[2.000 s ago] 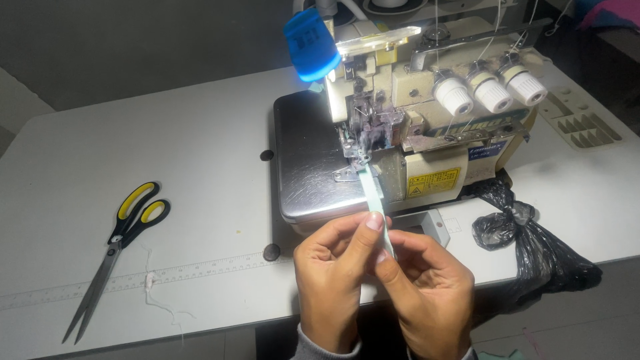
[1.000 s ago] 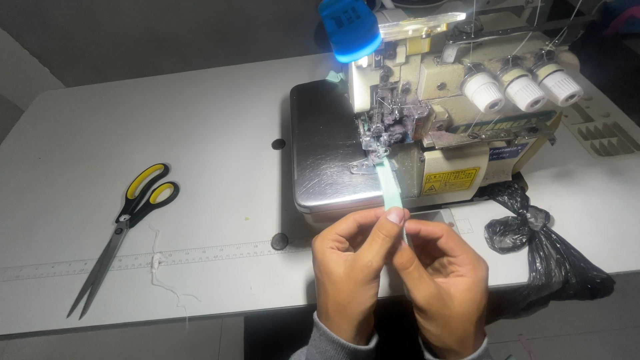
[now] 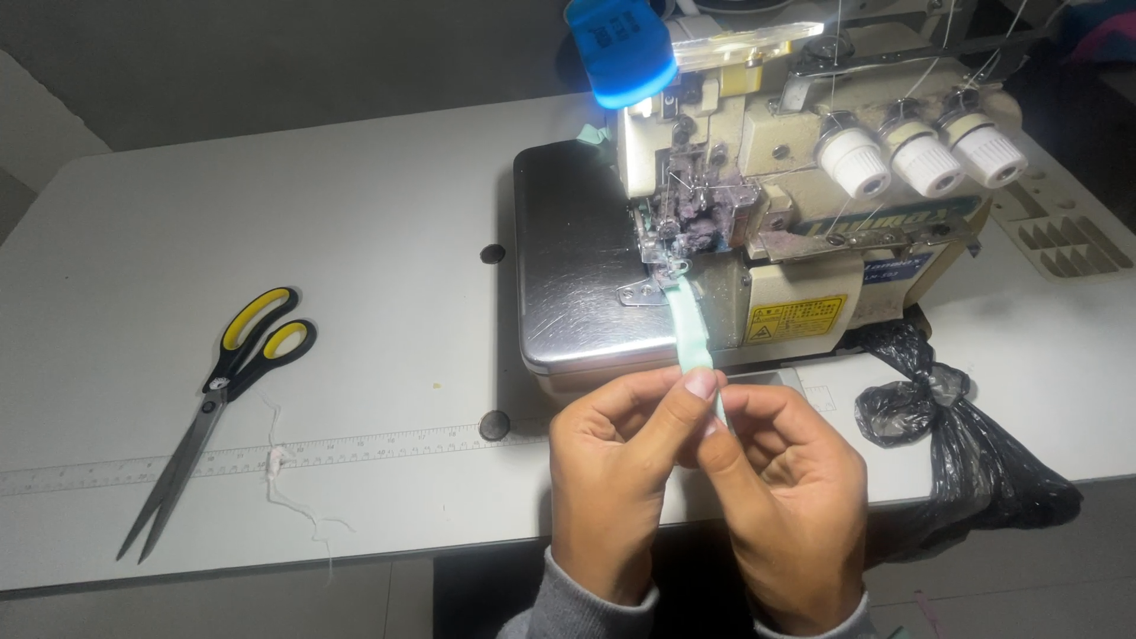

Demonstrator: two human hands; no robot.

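A narrow mint-green fabric strip (image 3: pixel 691 328) runs from under the presser foot of an overlock sewing machine (image 3: pixel 799 195) toward me. My left hand (image 3: pixel 621 453) pinches the strip between thumb and forefinger, just in front of the machine's metal bed. Close beside it, my right hand (image 3: pixel 781 497) pinches the strip's lower part, with the fingertips of both hands nearly touching. Another bit of mint-green fabric (image 3: pixel 593 135) shows behind the metal plate (image 3: pixel 586 266). The needle area is partly hidden by machine parts.
Scissors with black and yellow handles (image 3: pixel 226 382) lie at left across a ruler scale (image 3: pixel 373 446) on the white table (image 3: pixel 355 231). White thread scraps (image 3: pixel 277 460) lie near them. A knotted black plastic bag (image 3: pixel 967 435) hangs over the front edge at right. A blue-shaded lamp (image 3: pixel 624 49) lights the machine.
More of the mint-green fabric shows behind the metal plate than two seconds ago. Both hands keep their pinch on the strip in front of the presser foot.
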